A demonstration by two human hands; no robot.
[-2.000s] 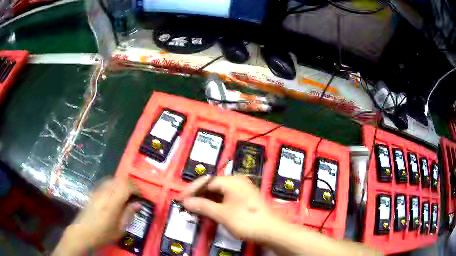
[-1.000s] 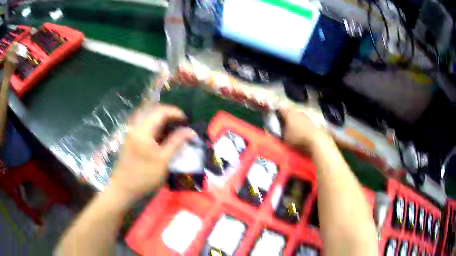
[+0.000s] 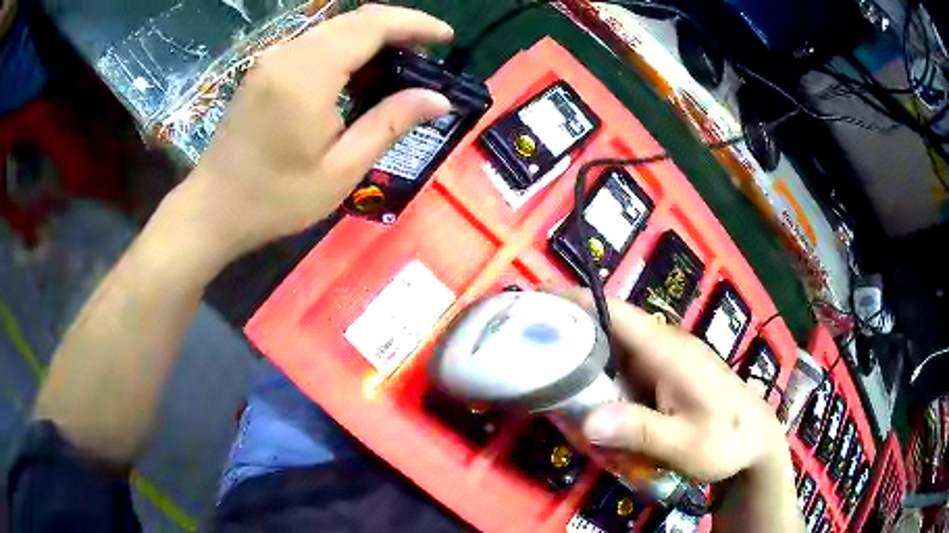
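My left hand (image 3: 302, 125) grips a black unit (image 3: 418, 146) by its upper end, above the tray's upper left. The unit shows a white label and a gold spot, and a black cable leads to its top. My right hand (image 3: 676, 401) is shut on a white-grey barcode scanner (image 3: 526, 349), its rounded head pointing left. A red glow lies on the tray by the head. A white paper slip (image 3: 401, 318) lies in a pocket of the red foam tray (image 3: 343, 380). Other labelled units (image 3: 541, 133) sit in pockets, some partly hidden by the scanner and my right hand.
A second red tray (image 3: 890, 458) with units stands at the right. A pale taped ledge (image 3: 775, 208) with tangled cables (image 3: 832, 104) runs behind the trays. Clear film (image 3: 172, 73) covers the bench at upper left. The scanner's cord crosses the tray.
The view has turned and moved closer over the tray. My right hand has come from beyond the tray with the scanner in it. My left hand still holds the unit, now beside the tray's upper left edge.
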